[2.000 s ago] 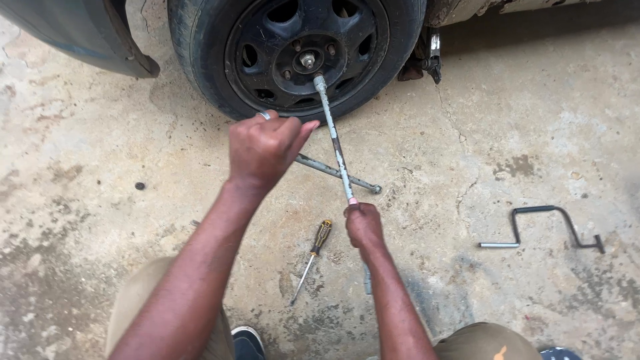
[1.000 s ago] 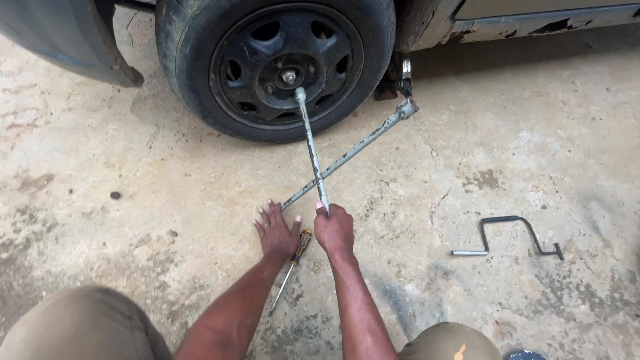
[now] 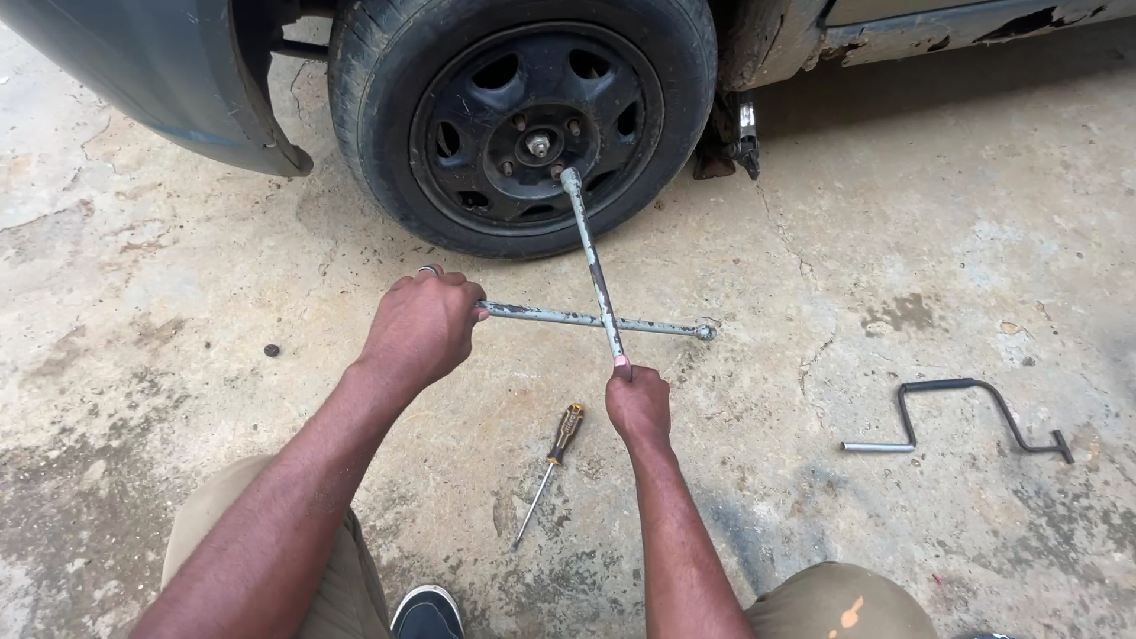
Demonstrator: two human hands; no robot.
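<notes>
A four-way lug wrench (image 3: 593, 257) with chipped pale paint reaches from my hands to the wheel. Its far socket rests at the lower right lug position of the black steel rim (image 3: 470, 169), inside the tire (image 3: 382, 124). My left hand (image 3: 426, 324), wearing a ring, is closed round the left end of the cross bar. The near end of the other bar is in my right hand (image 3: 639, 404). The cross bar's right socket sticks out free. Several studs or nuts surround the hub; which they are I cannot tell.
A screwdriver (image 3: 565, 435) lies on the concrete floor between my knees. Farther right lies a bent crank handle (image 3: 945, 385). A jack part (image 3: 747, 133) shows beneath the rusted sill (image 3: 887, 44). The bumper (image 3: 195, 98) overhangs at upper left, and a small dark round object (image 3: 272, 351) lies left of my hand.
The wrench's cross bar has turned about its long bar. My left hand, spread with fingers apart one second ago, is now closed on the bar's left end. My right hand has kept its hold.
</notes>
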